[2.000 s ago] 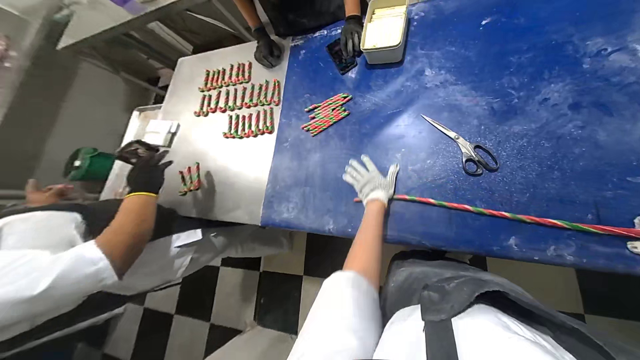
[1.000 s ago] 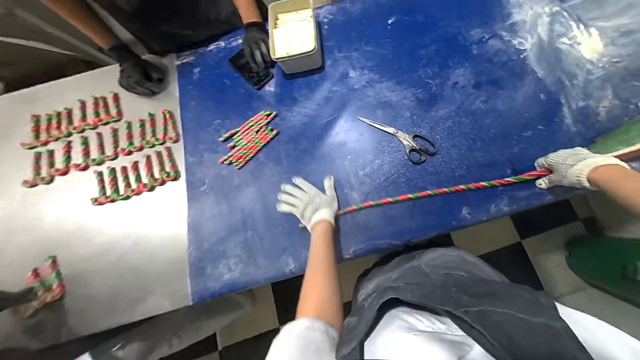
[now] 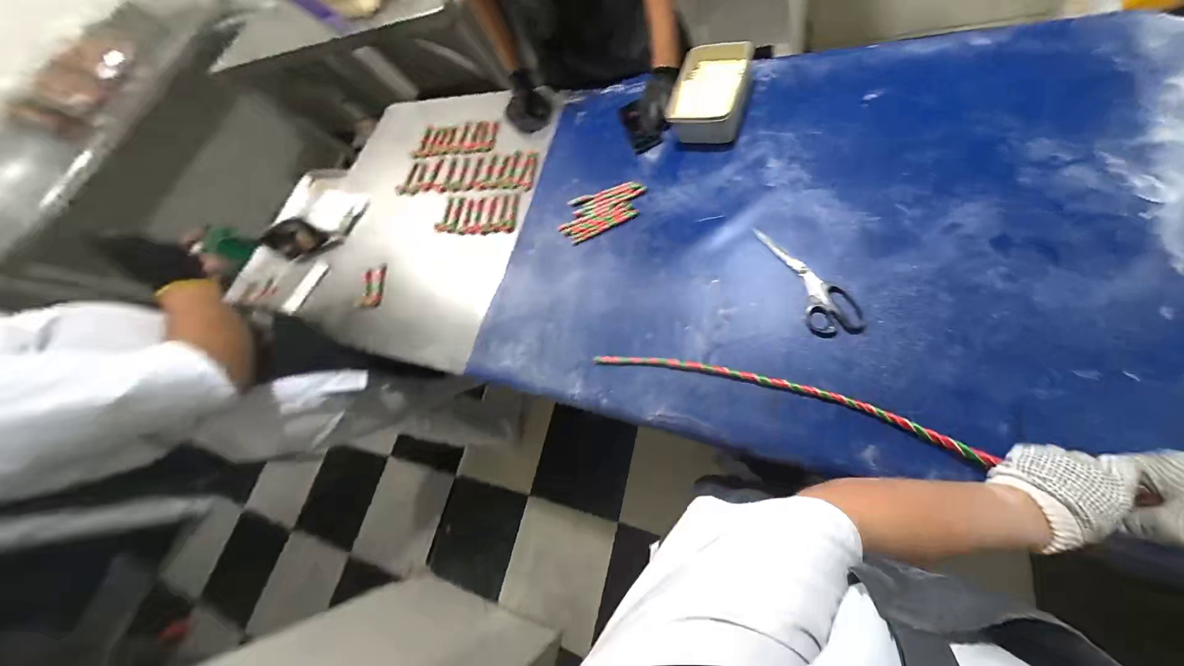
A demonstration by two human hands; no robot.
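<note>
A long twisted red and green candy rope (image 3: pixel 795 386) lies along the near side of the blue table. My left hand (image 3: pixel 1064 486), in a white knitted glove, is at the rope's right end; its fingers are turned away, so its hold cannot be told. Beside it, at the right edge of the view, is my gloved right hand (image 3: pixel 1156 495), partly cut off. Metal scissors with black handles (image 3: pixel 814 291) lie beyond the rope. Farther left rests a small pile of short striped candy sticks (image 3: pixel 601 211).
Rows of striped candies (image 3: pixel 472 173) lie on the metal tabletop (image 3: pixel 435 287). A container of pale sticks (image 3: pixel 710 92) stands at the blue table's (image 3: pixel 971 231) far edge. Across from me a person in black gloves holds a dark object (image 3: pixel 643 128). Another person works at left.
My left hand has left the rope's left end and moved right, beside my right hand. The person at left has moved a gloved hand away from the candies on the metal top. The view has swung.
</note>
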